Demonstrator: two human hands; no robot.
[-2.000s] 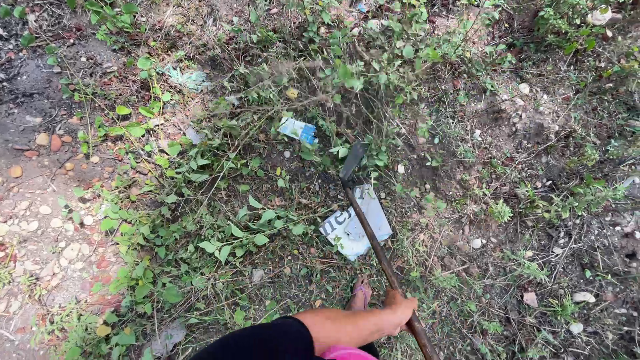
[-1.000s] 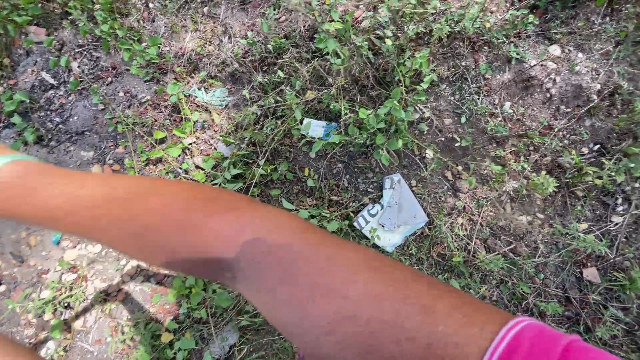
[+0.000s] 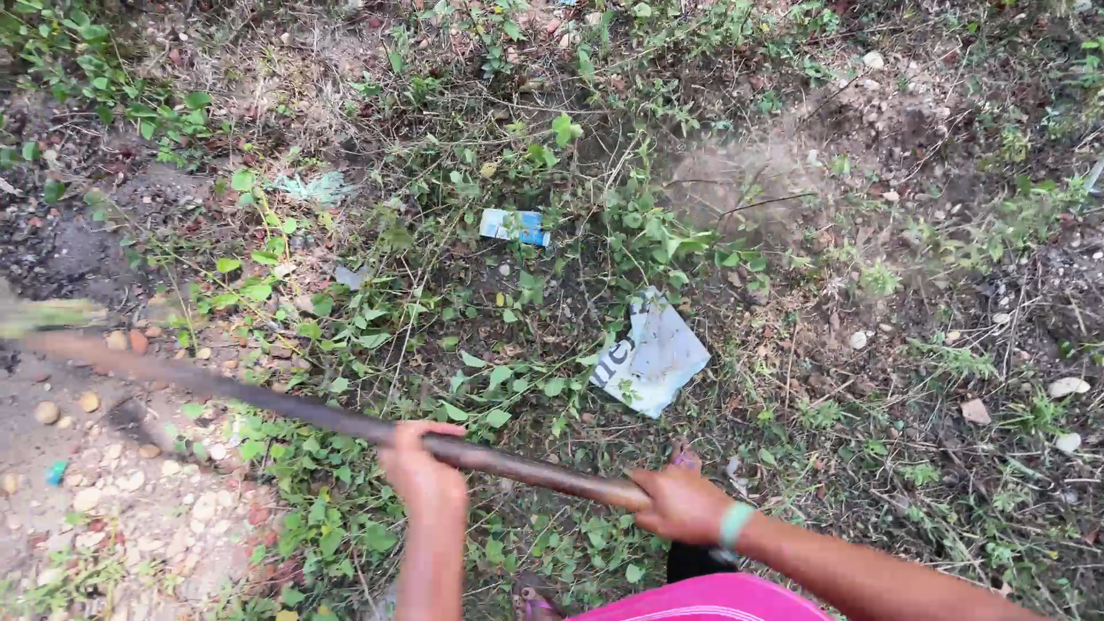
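Observation:
A long wooden handle (image 3: 535, 473) slants from the centre toward the left edge, its far end blurred. My left hand (image 3: 424, 474) is closed around the middle of the handle. Near the handle's close end, my right hand (image 3: 686, 504), with a pale green band at the wrist, grips it too. The tool's head cannot be made out at the left edge, where a blurred pale green shape (image 3: 52, 316) shows. Low leafy weeds (image 3: 509, 379) grow in front of both hands.
A torn, printed plastic sheet (image 3: 660, 358) lies on the ground right of centre. Beyond it are a blue and white packet (image 3: 516, 227) and a greenish scrap (image 3: 312, 186). Stones (image 3: 47, 412) are scattered at the left. My feet, in sandals (image 3: 536, 604), are at the bottom.
The tool's far end, near the centre two seconds ago, now points left. My right arm, stretched across the view to the left a second ago, is back at the lower right.

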